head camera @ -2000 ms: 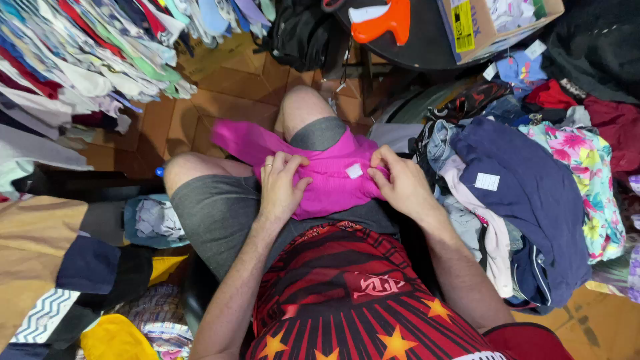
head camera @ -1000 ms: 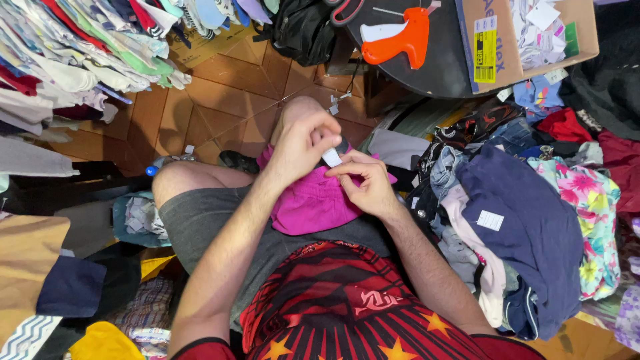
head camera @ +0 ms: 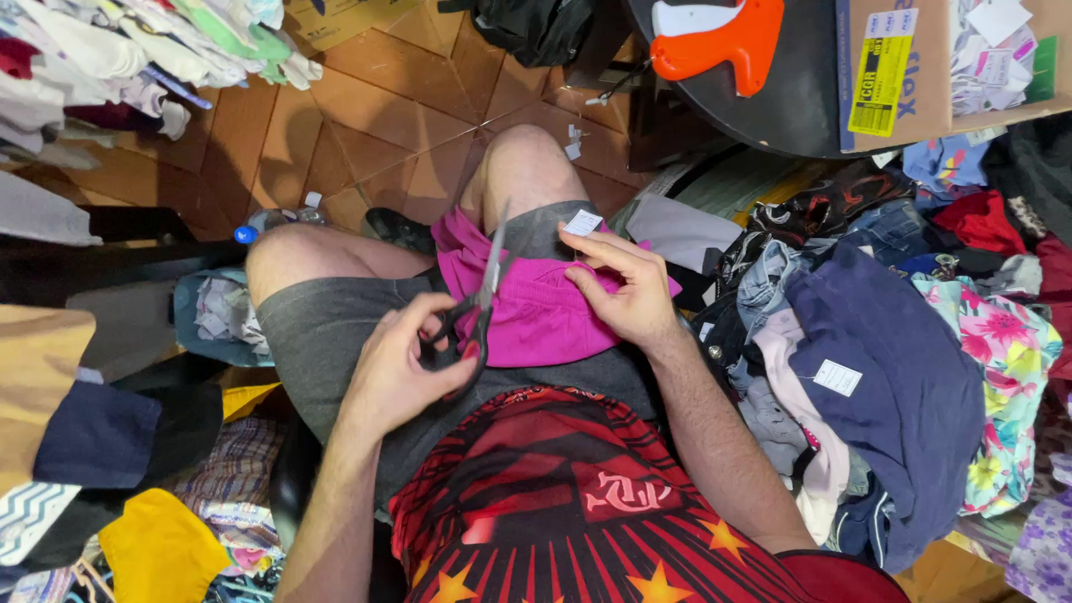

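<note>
My left hand (head camera: 402, 360) has its fingers through the handles of black-handled scissors (head camera: 484, 293), whose blades point up and away. A magenta garment (head camera: 536, 322) with a gathered waistband lies across my lap. At its right side, my right hand (head camera: 624, 285) pinches a small white paper tag (head camera: 583, 222) near the index fingertip, with the thumb over the cloth. The scissor blades are left of the tag, not touching it.
An orange tagging gun (head camera: 737, 42) and a cardboard box (head camera: 896, 75) of paper tags sit on a round black table. Piled clothes (head camera: 888, 377) lie at right; a blue bin (head camera: 188, 322) of paper scraps and hanging clothes (head camera: 126, 50) are at left.
Scissors now show in my left hand, which has moved down and left from the tag. My right hand remains at the magenta garment, which lies flatter on my lap.
</note>
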